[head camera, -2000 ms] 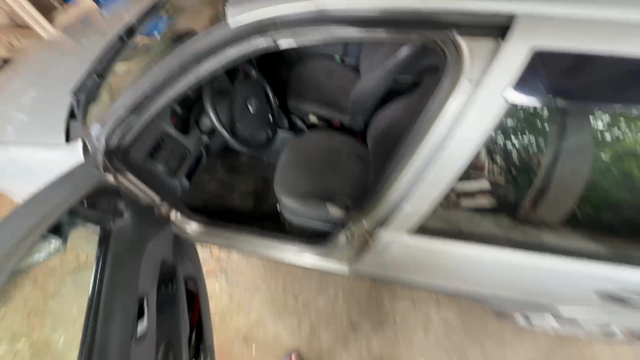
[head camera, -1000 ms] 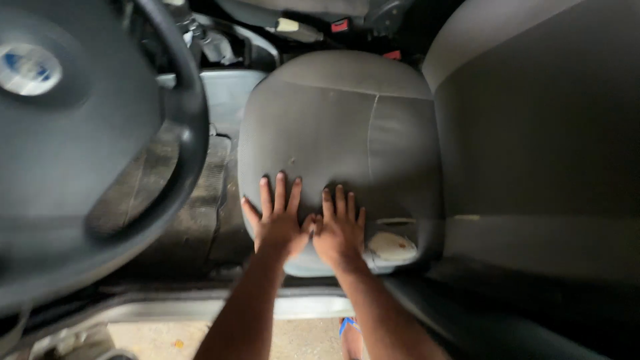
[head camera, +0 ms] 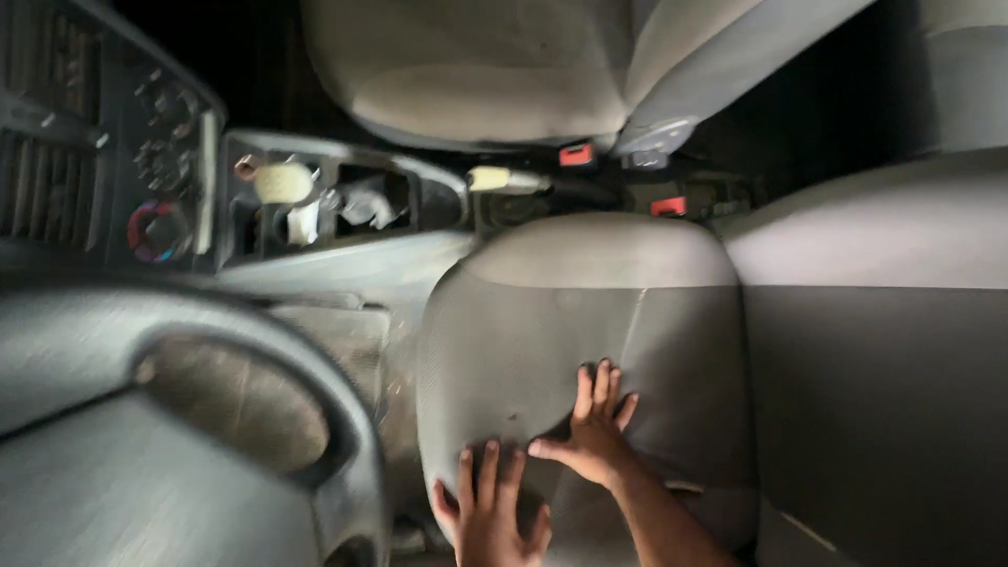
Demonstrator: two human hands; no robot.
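Both hands rest on the grey fabric cushion of a car's driver seat point(head camera: 551, 339). My left hand point(head camera: 492, 504) lies near the cushion's front outer part at the bottom of the view, fingers spread, holding nothing. Farther in and to the right, my right hand point(head camera: 596, 433) presses flat with its thumb pointing left and its fingers apart, also holding nothing. A small dark mark shows on the fabric between them. The seat's backrest point(head camera: 874, 378) rises at the right, and a light worn spot shows beside my right forearm.
The steering wheel point(head camera: 354, 425) fills the lower left. Beyond the seat are the centre console point(head camera: 339, 256) with small items in its tray, a handbrake lever point(head camera: 583, 189), red seat belt buckles point(head camera: 576, 153) and the passenger seat point(head camera: 488, 94). A floor mat point(head camera: 346, 339) lies below the wheel.
Two seconds ago the car stood open with no hands in view. The view has moved inside and closer. My hands, side by side one second ago, are farther apart, the right one deeper on the cushion.
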